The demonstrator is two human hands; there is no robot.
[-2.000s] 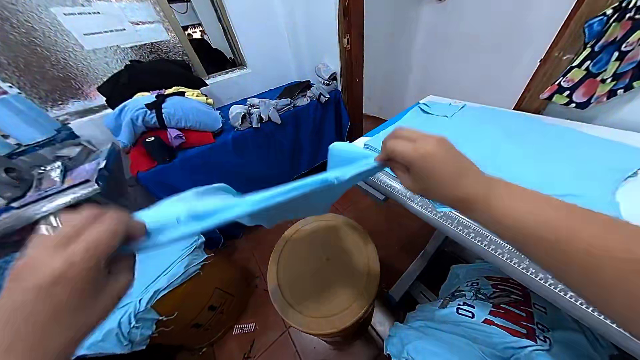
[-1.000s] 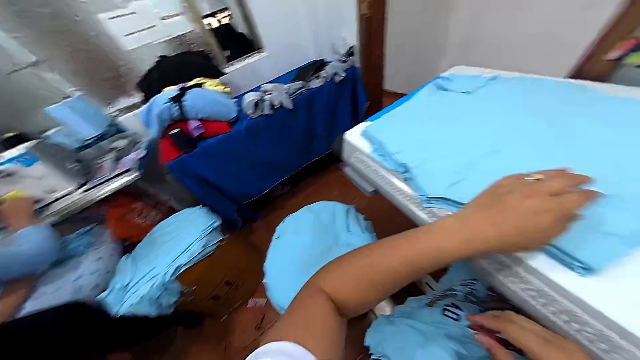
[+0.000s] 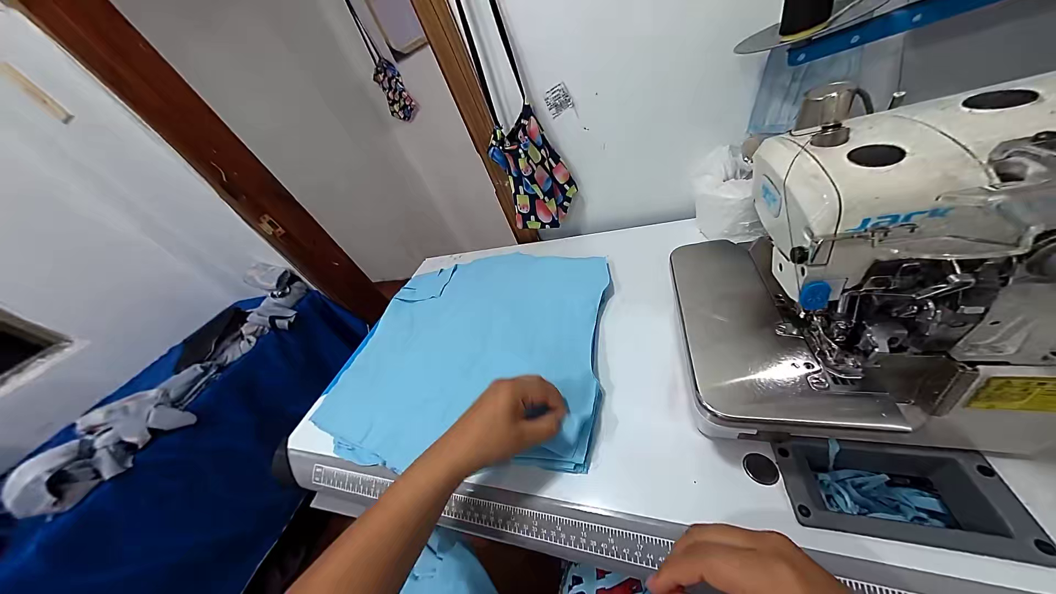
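A stack of light blue cut fabric pieces (image 3: 478, 330) lies on the left part of the white sewing table (image 3: 643, 330). My left hand (image 3: 524, 417) is over the stack's near right corner, with fingers curled and thumb near the index finger; whether cloth is pinched between them cannot be told. At the table's front edge, by the printed ruler strip (image 3: 577, 532), is my right hand (image 3: 742, 561), bent downward, its fingertips partly hidden. A white Jack overlock sewing machine (image 3: 899, 214) stands to the right of the stack.
A grey recessed tray (image 3: 1006, 528) holds light blue scraps (image 3: 883, 499). Below the front edge hang light blue cloth (image 3: 445, 569) and printed cloth (image 3: 606, 580). Grey fabric pieces (image 3: 148, 421) lie on a blue-covered surface (image 3: 198, 495) at left. A patterned garment (image 3: 536, 173) hangs behind.
The view has swung right. Both hands held a light blue piece stretched two seconds ago. My left hand, flat on the stack one second ago, is now curled above its near corner.
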